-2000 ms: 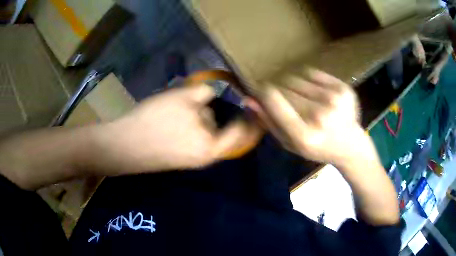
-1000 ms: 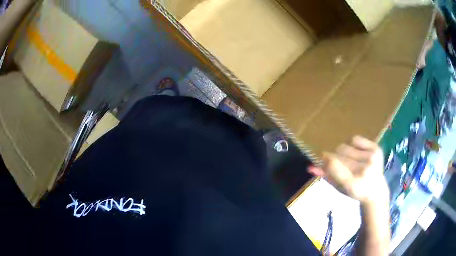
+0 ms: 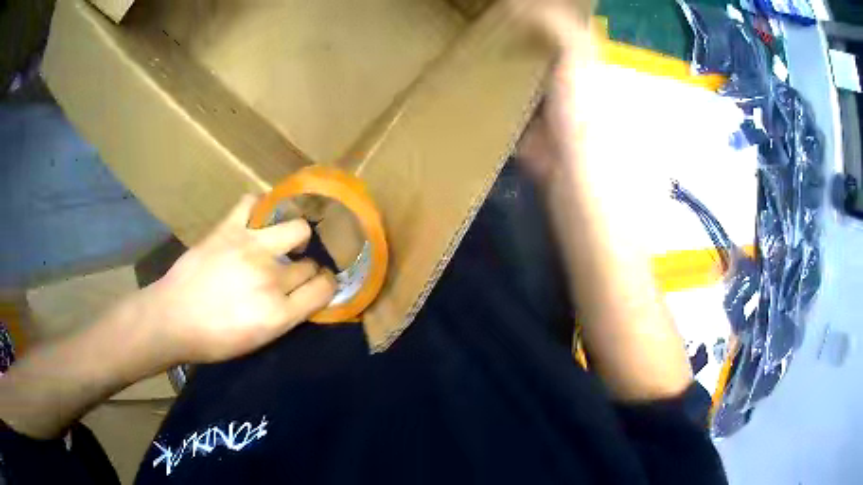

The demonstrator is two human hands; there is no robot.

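A large open cardboard carton (image 3: 445, 142) stands in front of me, its flaps spread towards my body. My left hand (image 3: 251, 279) holds an orange packing tape roll (image 3: 377, 232), with fingers through the ring, at the carton's near corner. My right hand (image 3: 554, 85) is blurred at the carton's right flap, its fingers partly hidden at the top; whether it grips the flap I cannot tell.
A white sheet (image 3: 653, 161) with orange tape stripes lies on the bench at the right. A bundle of thin black strands (image 3: 702, 216) lies on it. Black parts in clear plastic bags (image 3: 781, 227) line its far edge. Another cardboard carton (image 3: 90, 308) is at the lower left.
My left hand has come back into view with the tape roll. The carton now lies further left in view, and my right hand has moved up along its right flap. More of the white sheet shows.
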